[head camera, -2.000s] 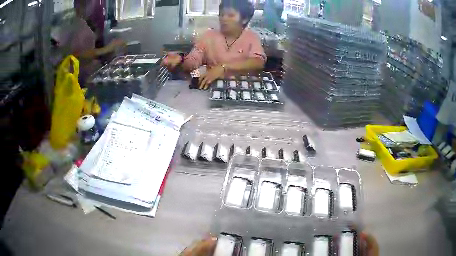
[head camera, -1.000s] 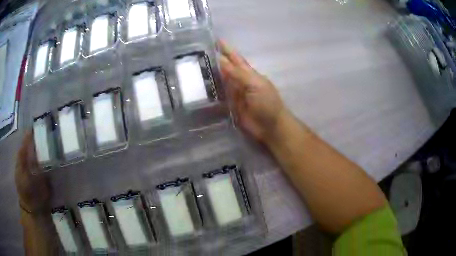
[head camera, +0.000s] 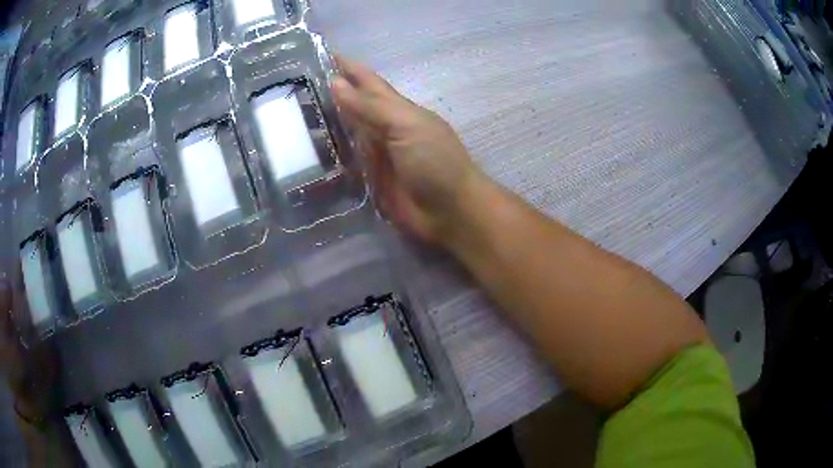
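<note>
A clear blister tray fills the left and lower middle of the view, tilted. Its pockets hold white battery packs in rows, each with a dark edge strip and thin wires at the upper end. My right hand grips the tray's right edge, fingers partly behind it. My left hand is at the far left, dark and partly cut off, at the tray's left edge; its fingers are mostly hidden. Whether another tray lies beneath cannot be told.
The pale wood-grain table spreads to the right, its curved edge at lower right. A clear plastic bin with a white item stands at upper right. A pale stool seat shows below the table edge.
Since one second ago, the tray and my hands have shifted left in view. Two seconds ago the view faced a coworker and stacked trays across the table; now it looks down at the tray.
</note>
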